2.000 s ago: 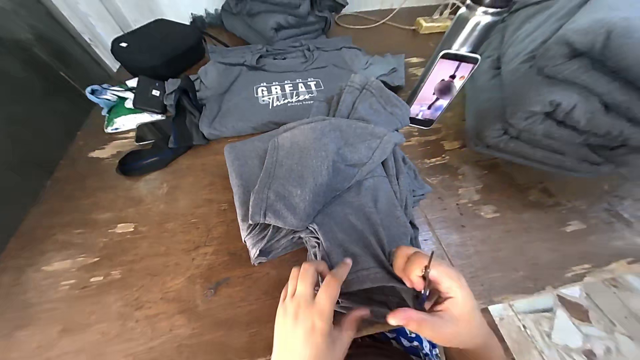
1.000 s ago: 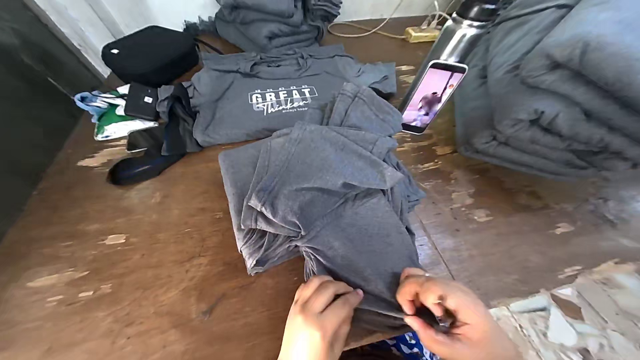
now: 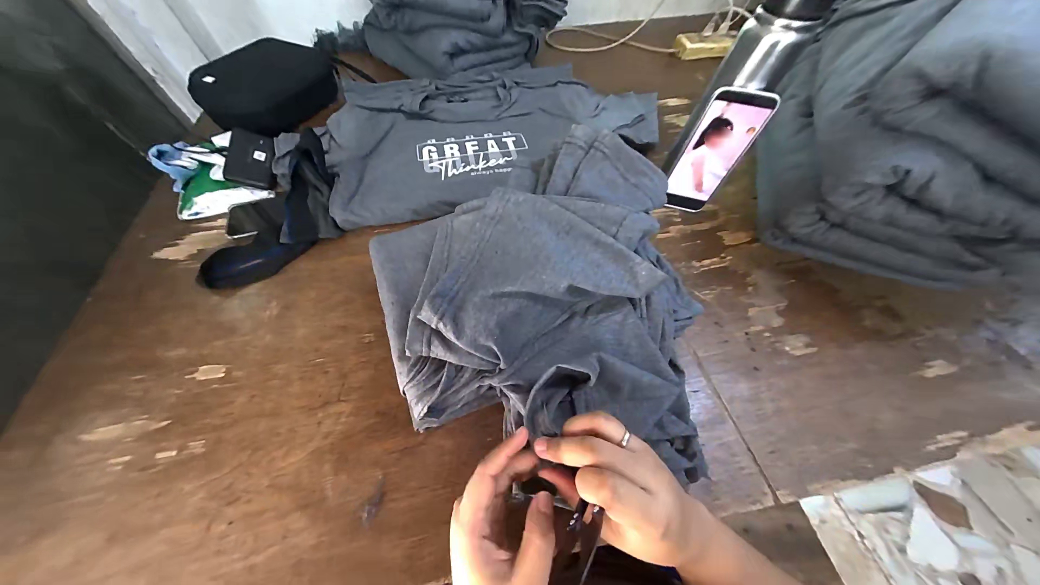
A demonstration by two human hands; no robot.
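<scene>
A pile of grey fabric garments (image 3: 552, 284) lies on the wooden table, its near end drawn up between both hands. My right hand (image 3: 626, 487), with a ring on one finger, pinches the cloth edge and also holds a small dark metal tool (image 3: 587, 528), perhaps thread snips, pointing down from the palm. Close beside it, my left hand (image 3: 504, 512) has its fingertips at the same edge; whether they grip the cloth is hard to tell. Behind the pile a grey T-shirt (image 3: 471, 146) with white printed lettering is spread flat.
A phone (image 3: 721, 150) leans on a steel bottle (image 3: 760, 53). Bulky grey fabric (image 3: 910, 154) fills the right side, and more folded cloth (image 3: 455, 36) sits at the back. At left are a black case (image 3: 264, 85) and small items. A power strip (image 3: 703, 45) lies behind.
Both hands have come together at the near end of the pile, where they were apart a second ago. The cloth there, flatter before, is now bunched up.
</scene>
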